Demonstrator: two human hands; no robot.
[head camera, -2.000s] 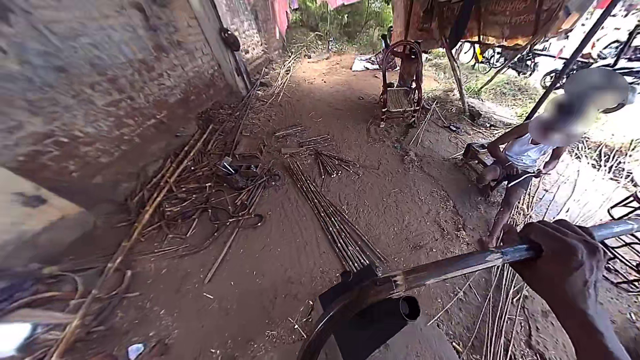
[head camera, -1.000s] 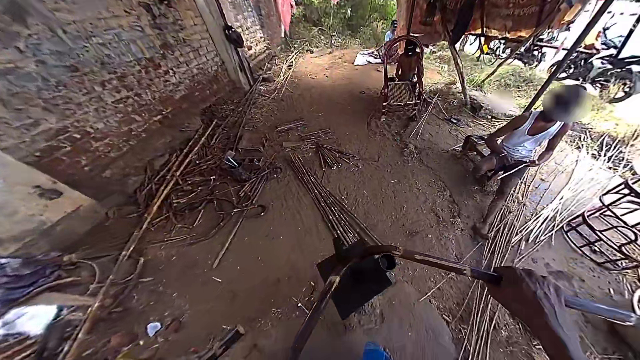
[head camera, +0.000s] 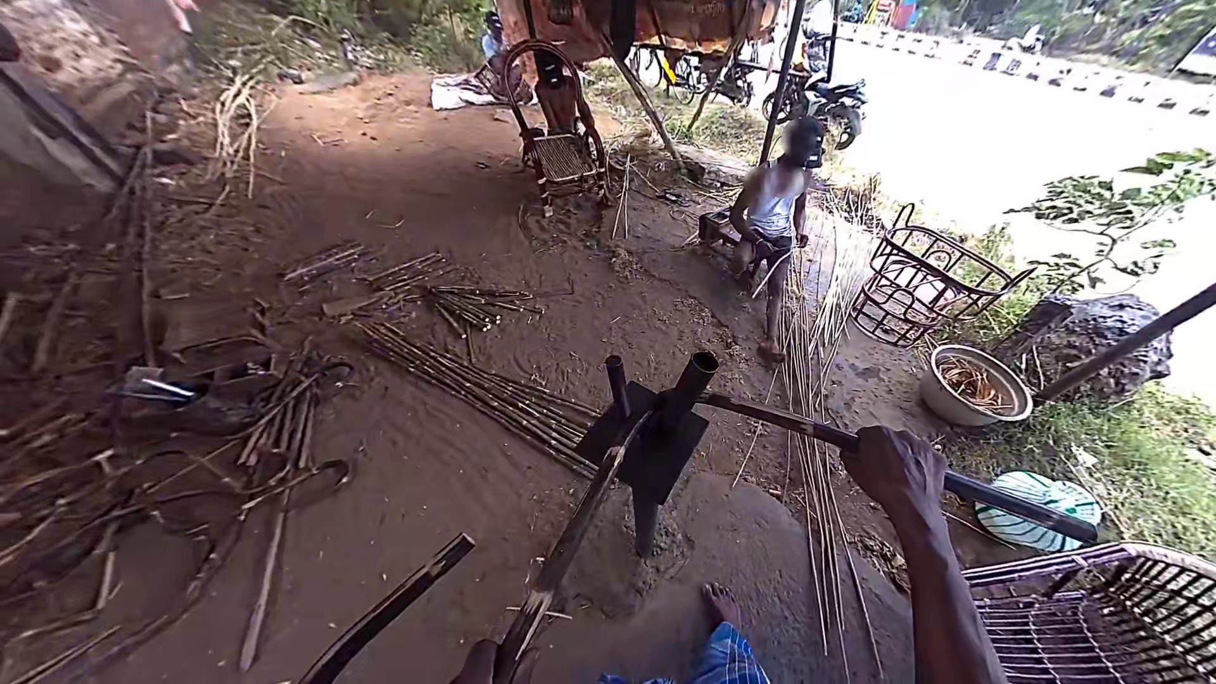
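A bent, scorched cane pole (head camera: 570, 541) passes between the upright pipes of a black metal bending stand (head camera: 655, 446) fixed in the ground. My right hand (head camera: 895, 465) is closed around a dark straight pipe (head camera: 1016, 503) in line with the pole's right part. At the bottom edge, my left hand (head camera: 489, 662) is on the pole's near part, its fingers mostly cut off by the frame. Another dark, scorched cane end (head camera: 418, 579) shows left of it; whether it belongs to the same pole cannot be told.
Cane bundles (head camera: 475, 389) and a scrap heap (head camera: 190, 475) lie left. A seated person (head camera: 774, 204) is beyond the stand; another is behind a cane chair (head camera: 565, 157). Long strips (head camera: 817, 408), a basin (head camera: 976, 385), a cane frame (head camera: 926, 275) and cane seat (head camera: 1092, 608) are right.
The view has swung to the right. The pole now lies between the stand's pipes with its bend there, and my left hand has come into view at the bottom. My right hand stays on the pipe.
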